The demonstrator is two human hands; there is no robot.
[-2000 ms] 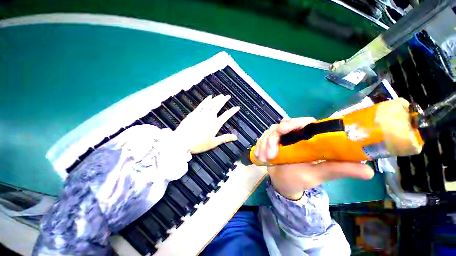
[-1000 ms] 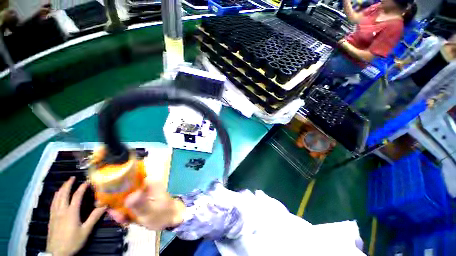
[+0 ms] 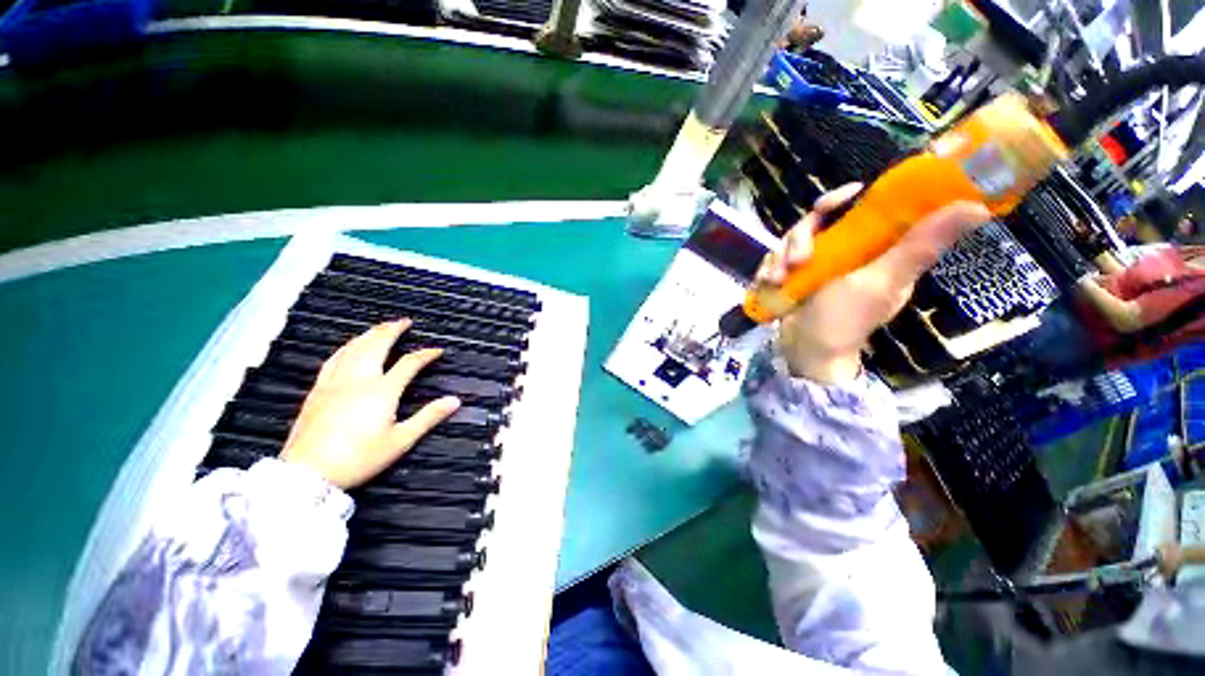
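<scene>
My right hand (image 3: 859, 284) is closed around the orange electric screwdriver (image 3: 912, 205). Its black nose points down and left, over the mechanism of the white screw feeder (image 3: 724, 383); whether the bit touches it I cannot tell. My left hand (image 3: 364, 407) lies with fingers spread on the row of long black plastic housings (image 3: 410, 557), gripping none of them. The housings lie side by side on a white foam sheet (image 3: 562, 396), small knobbed ends towards the right. The left forearm sleeve hides the lower left of the row.
Small black parts (image 3: 649, 433) lie on the teal mat (image 3: 621, 508) beside the feeder. A metal post (image 3: 687, 165) stands at the bench edge behind it. A dark green conveyor (image 3: 330, 126) runs beyond. Stacked black parts (image 3: 985, 284) and a person in a red top (image 3: 1163, 297) are at right.
The view has turned, so the housings and feeder show further right and left hand is fully in view. The screwdriver has moved from over the housings to the feeder. My left hand stays on the housings.
</scene>
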